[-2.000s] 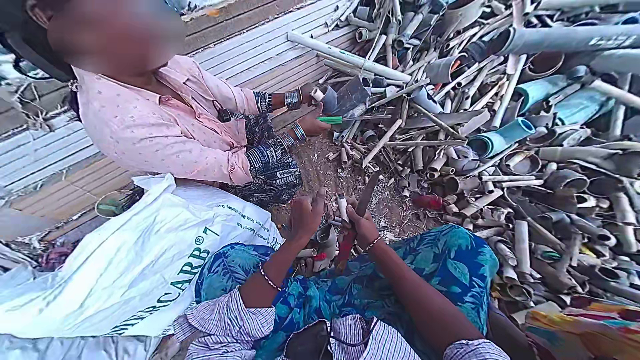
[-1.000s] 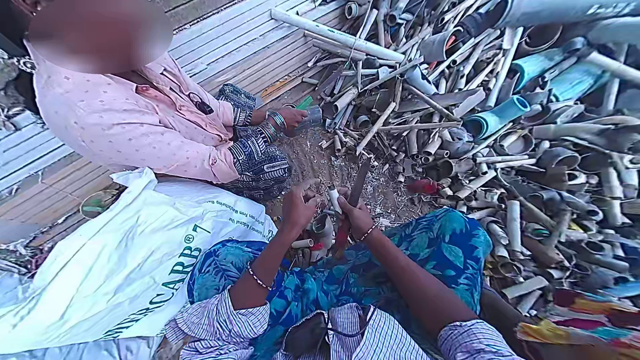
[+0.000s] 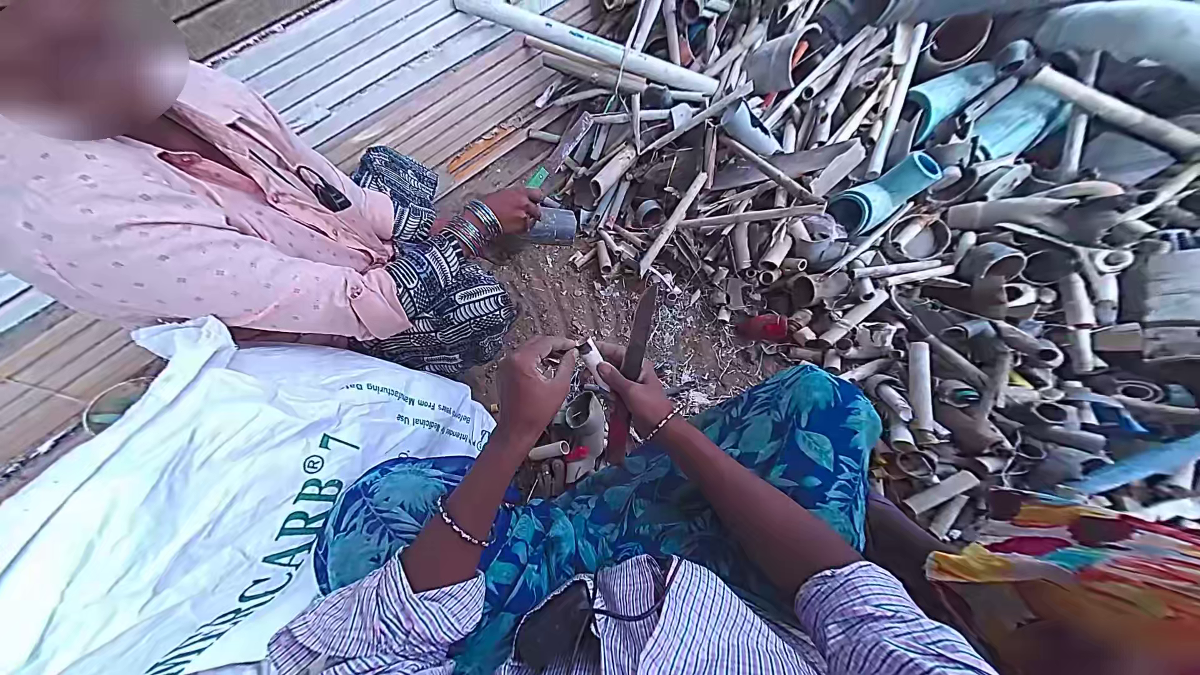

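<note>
In front of my lap, my right hand (image 3: 640, 382) is closed around a long dark blade (image 3: 641, 328) that stands nearly upright, its red handle end pointing at my lap. The same hand steadies a short white plastic pipe piece (image 3: 592, 362). The fingertips of my left hand (image 3: 535, 386) touch the upper end of that piece; whether they pinch a scrap there is too small to tell. Below both hands lie a grey pipe fitting (image 3: 585, 419) and a short cream pipe (image 3: 548, 451), with something red beside them.
A large heap of scrap plastic pipes (image 3: 919, 362) fills the right side. At the left a person in a pink top (image 3: 281, 225) sits holding a green-handled tool (image 3: 537, 178) near a grey pipe piece (image 3: 553, 227). A white woven sack (image 3: 234, 506) lies beside my left knee.
The other person's hands were higher, by a wide grey pipe, two seconds ago; one hand is now lower, near a grey piece. My hands stay together around the white pipe piece and blade.
</note>
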